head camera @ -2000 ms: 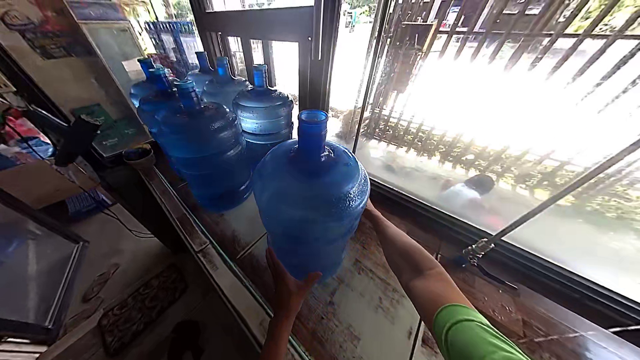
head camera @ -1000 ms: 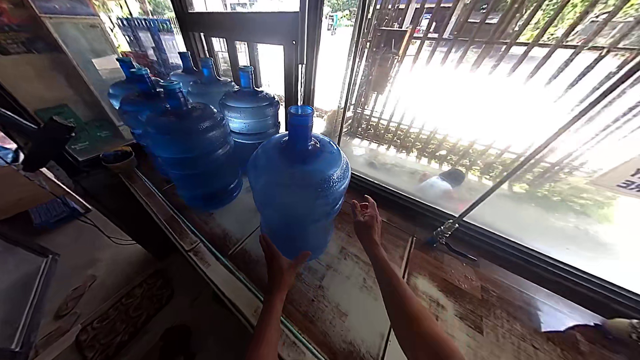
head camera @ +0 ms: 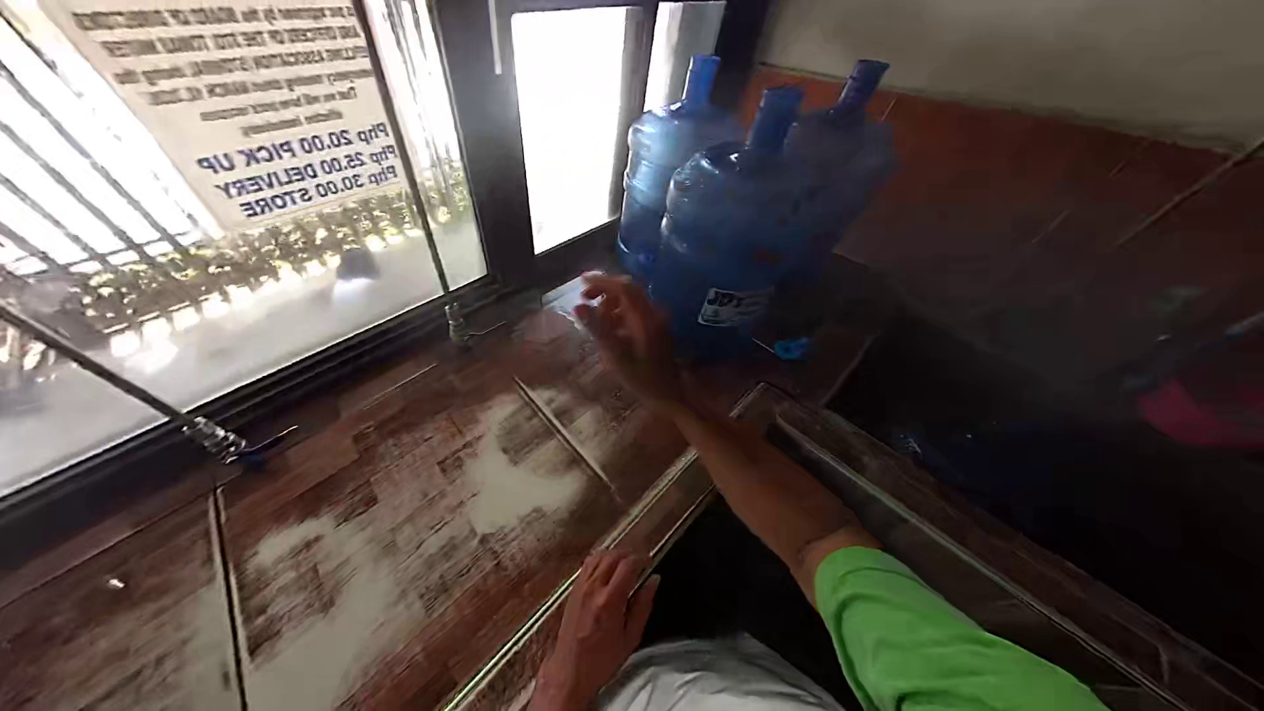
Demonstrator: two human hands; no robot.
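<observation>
Three blue plastic water jugs stand together in the corner of the tiled ledge: a front one (head camera: 726, 237) with a printed label, one by the window (head camera: 671, 163), and one at the right rear (head camera: 844, 168). My right hand (head camera: 632, 326) is raised just left of the front jug, fingers apart and holding nothing; whether it touches the jug cannot be told. My left hand (head camera: 607, 597) rests on the metal-trimmed edge of the ledge, with nothing seen in it. A small blue object (head camera: 791, 348) lies at the foot of the front jug.
The tiled ledge (head camera: 395, 523) runs along a glass window with a paper sign (head camera: 247, 109) bearing writing. A metal fitting (head camera: 219, 439) sits at the window's base. Right of the ledge is a dark area with a pink item (head camera: 1200, 410).
The view has swung far to the right, to other jugs. The jug that was between my hands is out of view, and my left hand, earlier against it, is now on the ledge edge.
</observation>
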